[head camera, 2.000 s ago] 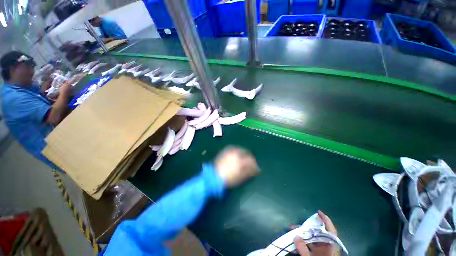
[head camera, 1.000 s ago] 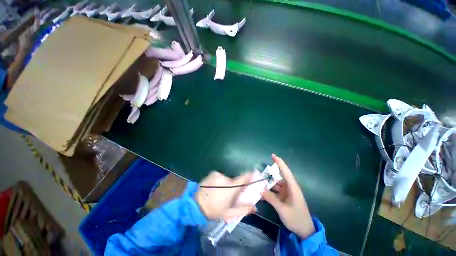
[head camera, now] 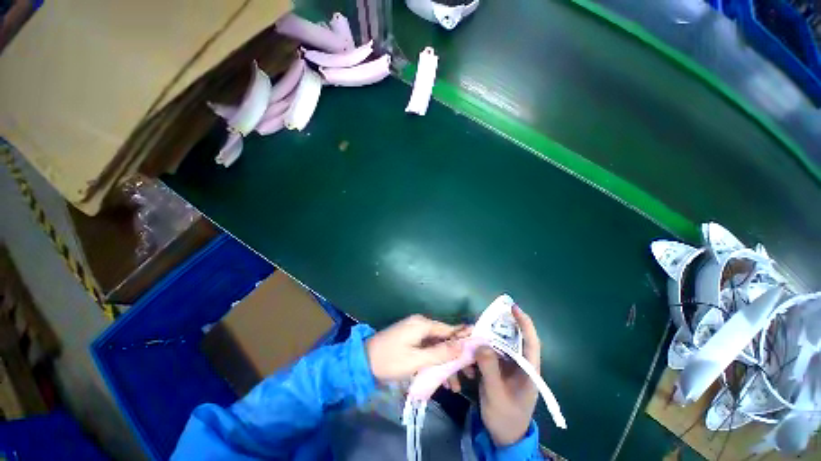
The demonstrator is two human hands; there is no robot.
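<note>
A white cat-ear headband shell (head camera: 500, 326) is held over the near edge of the green bench, one pointed ear up. A pale pink curved pad (head camera: 437, 378) lies along it. My left hand (head camera: 410, 349) holds the pink pad against the shell, fingertips near the ear's base. My right hand (head camera: 511, 383) grips the shell at the ear, with a narrow white end strip running down to the right past the fingers. The lower part of the shell is partly hidden by my left hand.
Pink and white pads (head camera: 306, 97) are piled beside the cardboard sheets (head camera: 135, 76). One pad (head camera: 421, 83) lies alone by the green strip. Tangled headbands (head camera: 720, 297) lie at right on cardboard. A blue crate (head camera: 144, 360) with brown cardboard inside is below the bench edge. A white headband (head camera: 443, 11) is on the line.
My left hand came back from the bench to the shell, then both hands turned it so one ear points up. A black wire stretched across the hands a second ago no longer shows there. The view has shifted.
</note>
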